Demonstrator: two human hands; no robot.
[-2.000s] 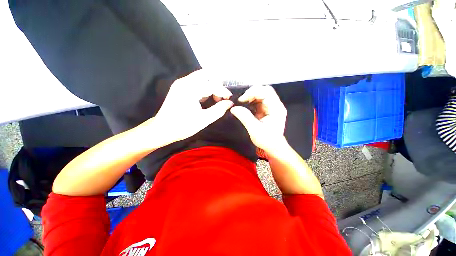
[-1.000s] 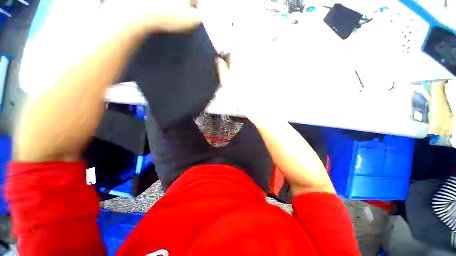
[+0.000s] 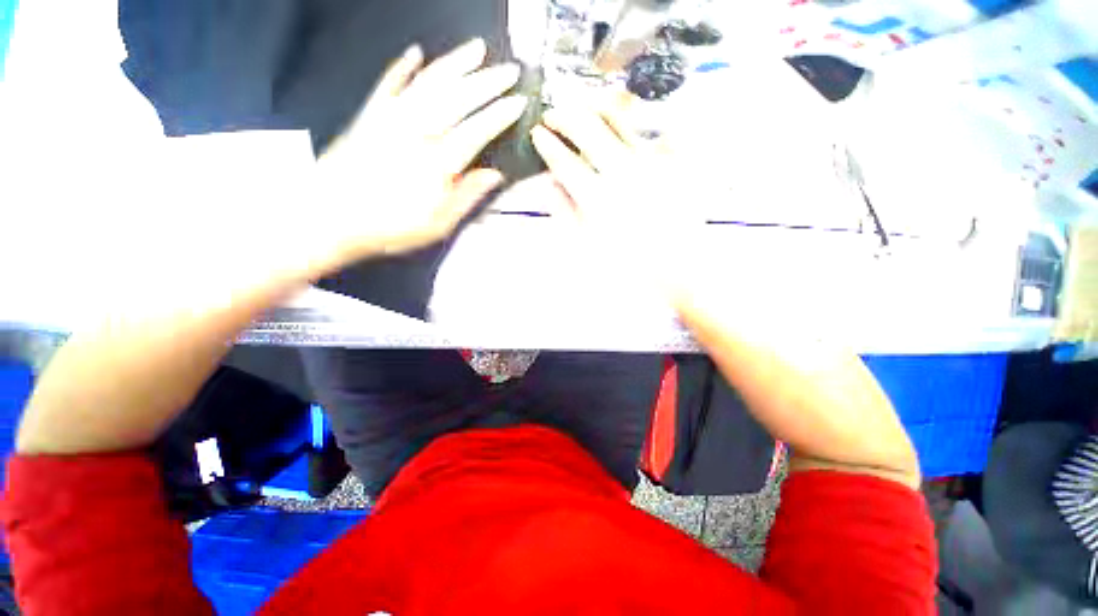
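A black fabric panel (image 3: 241,66) lies flat on the white machine table, from the upper left to the front edge. My left hand (image 3: 428,150) lies on the panel's right part with its fingers spread, pressing it down. My right hand (image 3: 590,150) is just right of the panel's edge, fingertips near the needle area; it is overexposed, and whether it touches the cloth or pinches anything is unclear. The presser foot area is washed out by glare. A slim silver tool (image 3: 869,205) lies on the table to the right.
A small black object (image 3: 828,75) lies on the machine bed. A round dark metal part (image 3: 656,75) is above my right hand. The table's front edge (image 3: 578,333) crosses above my lap. A blue crate (image 3: 945,409) is below right; a neighbour's striped sleeve (image 3: 1078,481) shows far right.
The black panel has gone from my lap to the table, and now lies flat under my left hand. My right hand has moved up beside the needle area. The view has shifted towards the machine.
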